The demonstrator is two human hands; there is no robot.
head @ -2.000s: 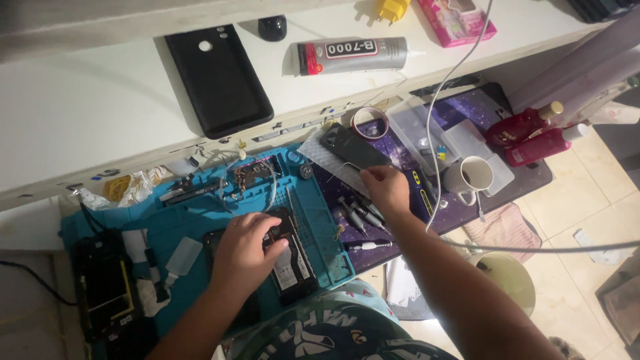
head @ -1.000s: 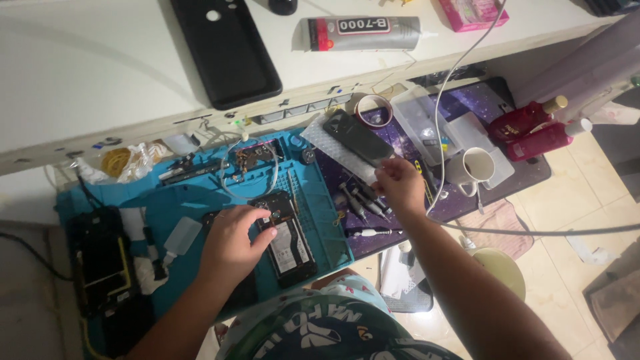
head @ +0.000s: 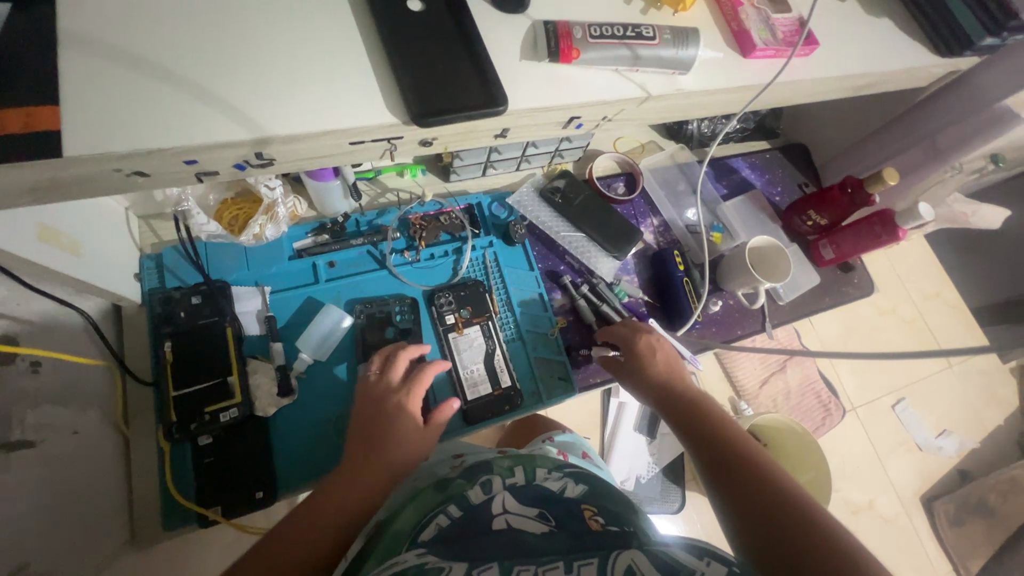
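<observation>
An opened smartphone (head: 478, 356) with its battery exposed lies on the teal repair mat (head: 320, 280). Left of it is a black phone mid-frame cover (head: 388, 320), its lower part hidden by my left hand (head: 396, 392), whose fingers are spread over it; whether they touch it is unclear. On the dark purple mat, my right hand (head: 640, 356) is at a thin tool with a whitish end (head: 602, 352), beside several screwdrivers (head: 588, 300); its grip is partly hidden. A black phone back cover (head: 592, 214) rests on bubble wrap (head: 532, 204) beyond that hand.
Another disassembled phone (head: 204, 364) and a clear squeeze bottle (head: 322, 332) lie at left. A circuit board (head: 438, 230) sits at the mat's back. At right stand a white mug (head: 756, 268) and red bottles (head: 832, 200). A pale cable (head: 708, 160) hangs across. The shelf holds a glue tube (head: 620, 44).
My right hand has left the back cover on the bubble wrap and moved nearer me, to the tools. My left hand has drawn off the opened phone, toward the left.
</observation>
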